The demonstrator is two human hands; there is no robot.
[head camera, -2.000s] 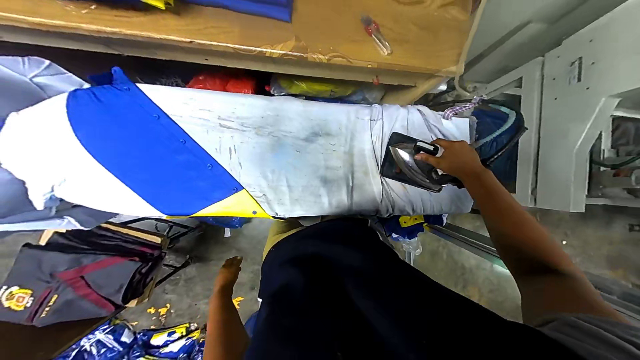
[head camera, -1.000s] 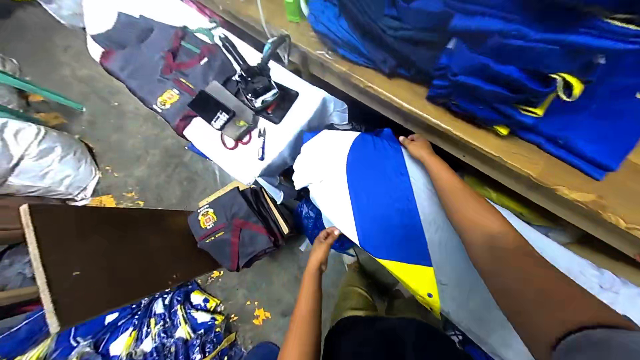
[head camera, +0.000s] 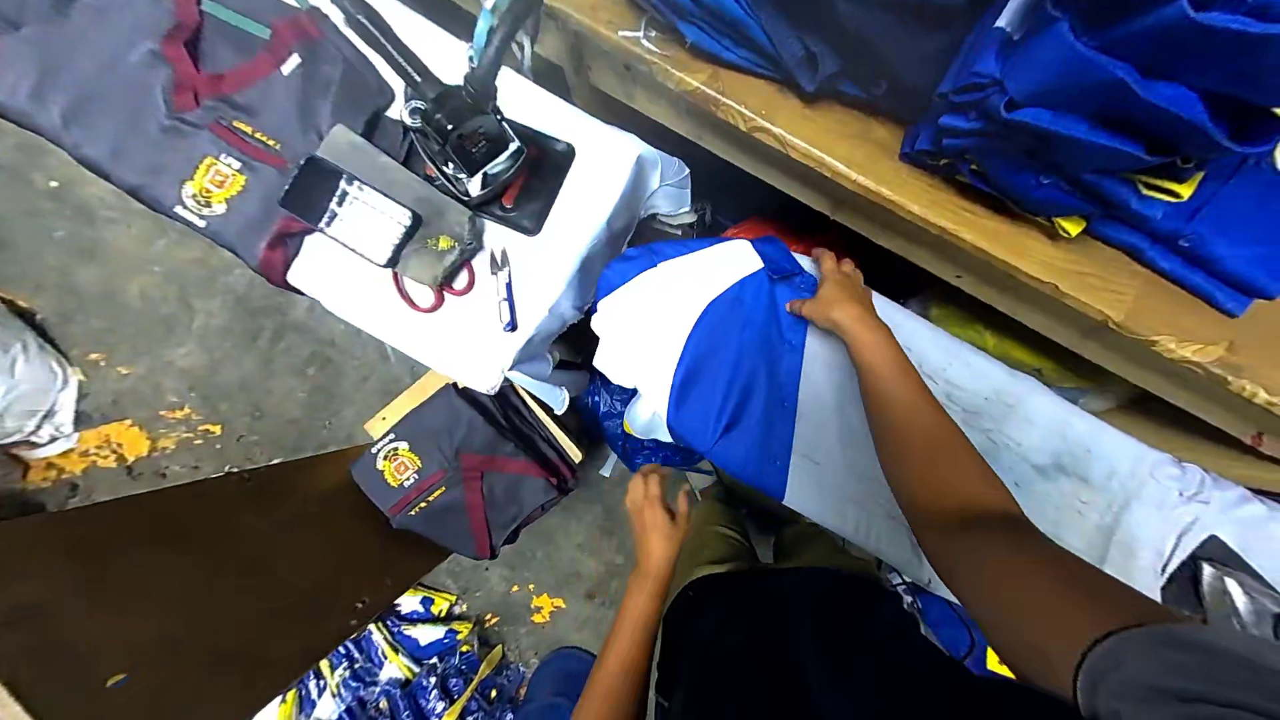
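Note:
A blue and white garment (head camera: pixel 742 390) lies over the narrow end of a padded ironing board (head camera: pixel 1040 440) with a pale, stained cover. My right hand (head camera: pixel 835 295) rests at the garment's upper edge, fingertips on the blue cloth; whether they pinch it is unclear. Below the board's near edge, my left hand (head camera: pixel 656 515) is raised with slightly curled fingers, apart from the garment and holding nothing visible. A clothes iron (head camera: pixel 1225 590) is partly visible at the right edge, on the board.
A white-covered table (head camera: pixel 560 90) holds grey garments, a phone (head camera: pixel 350 212), red-handled scissors (head camera: pixel 432 290) and thread snips (head camera: pixel 503 290). Folded grey garments (head camera: pixel 470 470) sit below it. A wooden shelf (head camera: pixel 900 190) with blue garments (head camera: pixel 1120 130) runs along the board's far side.
The iron was in my right hand at first; that hand is now at the garment. My left hand, at the garment's near edge a second ago, has come away. The view has swung left.

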